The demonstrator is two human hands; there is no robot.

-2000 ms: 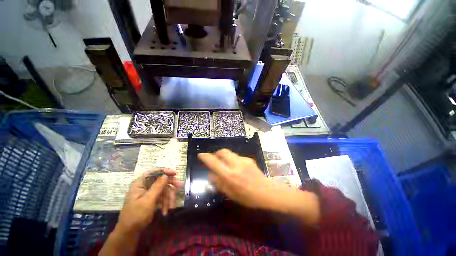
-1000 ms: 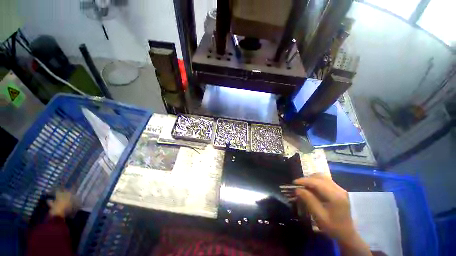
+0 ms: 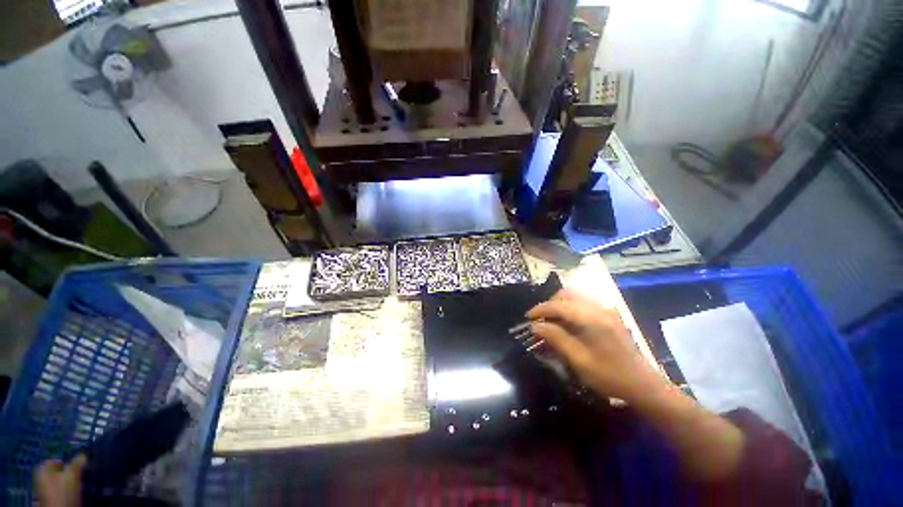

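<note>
A glossy black sheet-metal panel (image 3: pixel 480 342) lies in front of me, with several small silver pieces along its near part and a white glare stripe. My right hand (image 3: pixel 584 342) is over the panel's right side, its fingers pinching a few thin silver pieces. My left hand (image 3: pixel 59 482) is at the bottom left, partly cut off by the edge, its fingers on the end of a dark flat part (image 3: pixel 144 441) at the left blue crate.
Three fastener trays (image 3: pixel 428 265) stand behind the panel, below the press (image 3: pixel 421 139). Newspaper (image 3: pixel 317 396) lies left of the panel. The left blue crate (image 3: pixel 248 317) and right blue crate (image 3: pixel 792 287) flank the table. A phone (image 3: pixel 595 212) lies on a blue folder (image 3: pixel 634 213).
My left hand has gone from beside the panel into the left crate and now has the dark part, which has shifted. My right hand has moved to the panel's right side with silver pieces.
</note>
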